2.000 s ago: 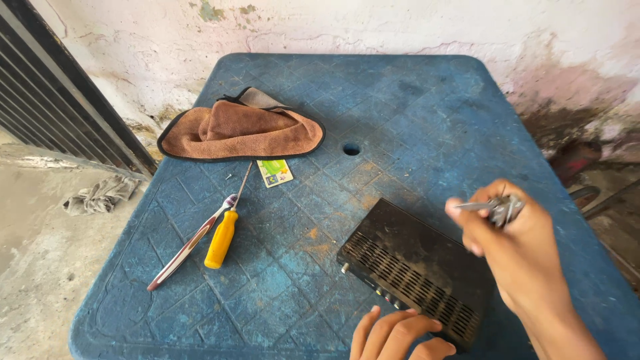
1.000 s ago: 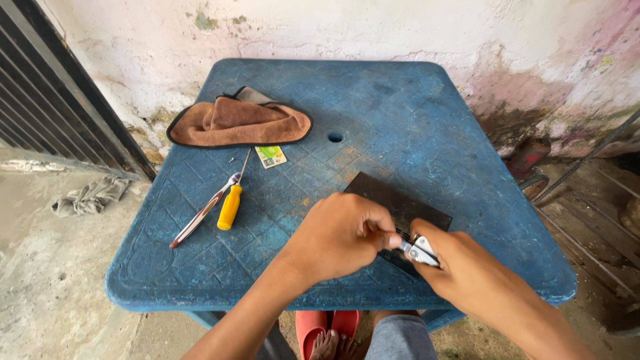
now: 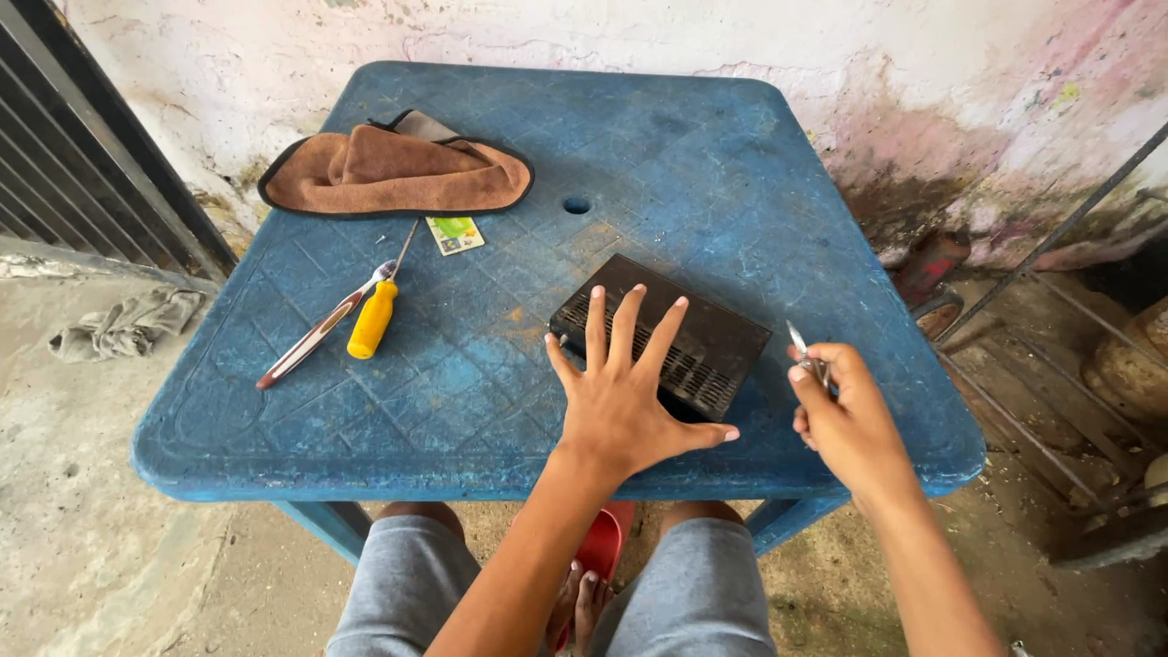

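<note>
A black vented metal box (image 3: 703, 319), like a small electronic device, lies at an angle near the front of the blue plastic table. Over its left part my left hand (image 3: 625, 392) is spread, fingers apart, fingertips at the top and the left edge; whether it presses down I cannot tell. To the right of the box my right hand (image 3: 844, 401) is closed around a small metal folding tool (image 3: 803, 347), its short pointed blade sticking up past the fingers. A toothbrush (image 3: 319, 333) and a yellow-handled screwdriver (image 3: 372, 319) lie at the left, the screwdriver's shaft crossing the brush's head.
A brown cloth with black edging (image 3: 420, 173) lies at the table's back left, with a small green and white card (image 3: 454, 234) by its front edge. The blue table (image 3: 474, 392) has a round hole near its middle. Metal bars and a cylinder stand beyond the right side.
Both hands were together at the folding tool over the box a second ago. Now they are apart, the left spread over the box, the right beside it with the tool, its blade standing out.
</note>
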